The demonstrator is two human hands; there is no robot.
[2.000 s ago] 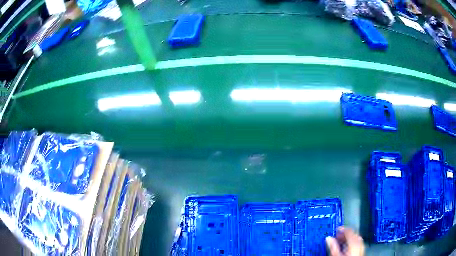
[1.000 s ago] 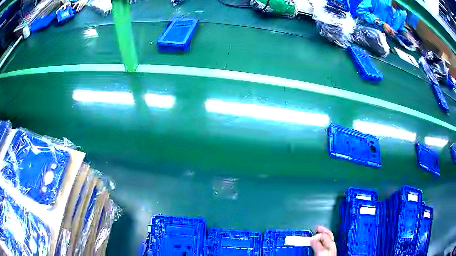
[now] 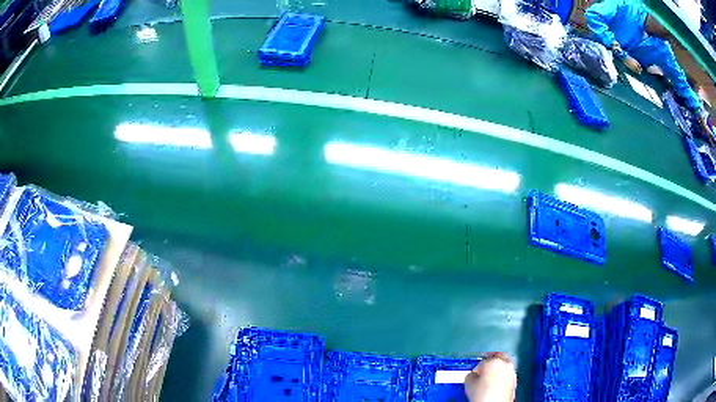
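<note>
My right hand (image 3: 492, 378) is at the bottom edge, partly cut off, with its fingers bent over the right end of a white label (image 3: 451, 377). The label lies across the upper end of a blue ribbed plastic housing (image 3: 425, 392). I cannot tell if my fingers grip the label or press on it. Two more blue housings or stacks stand beside it, one in the middle (image 3: 369, 381) and one at the left (image 3: 279, 369), with no label seen. All are cut off by the bottom edge. My left hand is not in view.
Labelled blue housings (image 3: 569, 353) stand in stacks at the lower right. Film-wrapped housings with cardboard dividers (image 3: 118, 314) are piled at the lower left. Loose housings (image 3: 567, 228) lie across the green bench. A green post (image 3: 200, 47) rises behind. A person in blue (image 3: 628, 31) works at the far right.
The white label came into view at my fingers and now lies a little further left on the right-hand housing. My right hand has moved left over its end. The view has shifted.
</note>
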